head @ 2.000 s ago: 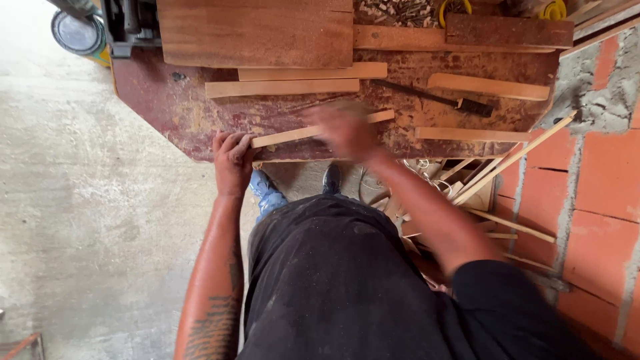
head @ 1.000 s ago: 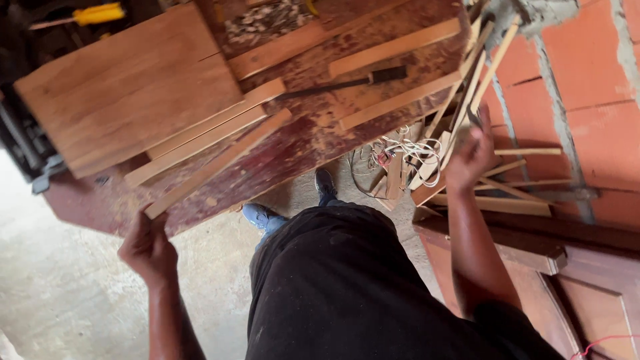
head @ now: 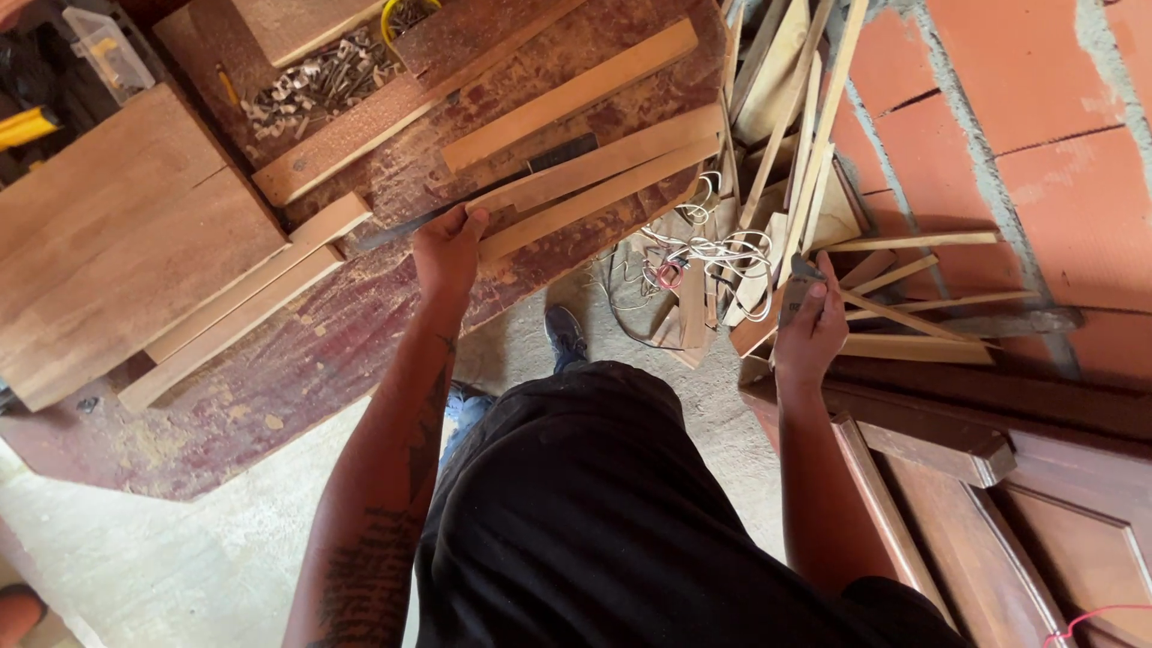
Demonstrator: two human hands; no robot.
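My left hand (head: 450, 252) grips the near end of a wooden strip (head: 598, 166), which slants up to the right above the worktable. Beside it a second wooden strip (head: 598, 202) lies along the table's near edge. Beneath the held strip, a dark flat tool with a black handle (head: 563, 153), probably a file, is partly covered. To the right, off the table, my right hand (head: 810, 337) holds a folded piece of sandpaper (head: 796, 292) with its grit face mostly hidden. Another wooden strip (head: 571, 94) lies farther back. Two more strips (head: 243, 315) lie side by side against a wide board (head: 126, 243).
Screws and metal fittings (head: 315, 85) lie behind a long wooden bar (head: 346, 135) on the worktable (head: 297, 360). Tangled white cable (head: 720, 256) and leaning offcuts (head: 810, 135) fill the gap by the brick wall (head: 1089, 198). Panelled wooden doors (head: 981, 531) are at lower right.
The view has swung toward the right. My left hand held a strip beside the wide board a second ago; now it grips one at the table's right part. My right hand remains away from the table.
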